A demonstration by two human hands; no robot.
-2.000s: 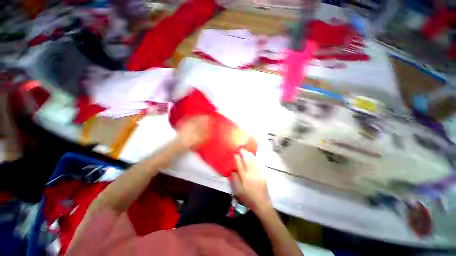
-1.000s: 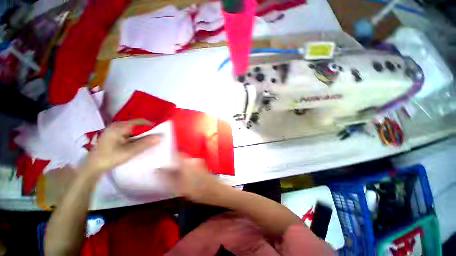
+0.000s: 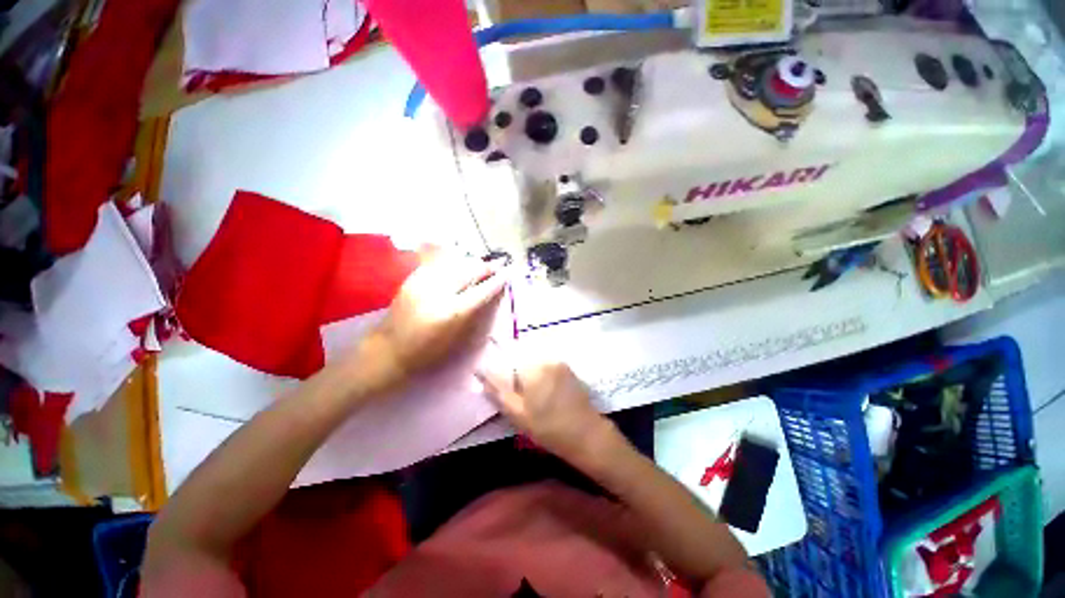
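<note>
A pale panel [image 3: 403, 409] lies at the front edge of the table, left of the needle area, with a thin red edge on its right side. A red panel [image 3: 259, 284] lies to its left and reaches under my left hand. My left hand [image 3: 438, 306] presses on the fabric beside the presser foot [image 3: 500, 257], fingers near the needle. My right hand [image 3: 540, 397] rests on the pale panel's right edge, fingertips on the cloth. The cream sewing machine [image 3: 747, 152] marked HIKARI stands at the right. Glare hides the needle.
Pale pieces [image 3: 99, 298] lie at left and more pale pieces [image 3: 257, 35] behind. A long red cloth [image 3: 99, 117] is at left rear. Dark snips [image 3: 839, 266] and orange-red rings [image 3: 946, 263] lie right. A blue crate [image 3: 823, 467] with a green tray [image 3: 1034, 526] is at lower right.
The pale panel has moved right and now lies flat at the needle area. Both hands have moved right with it. The red panel now lies further left. The view is closer to the machine.
</note>
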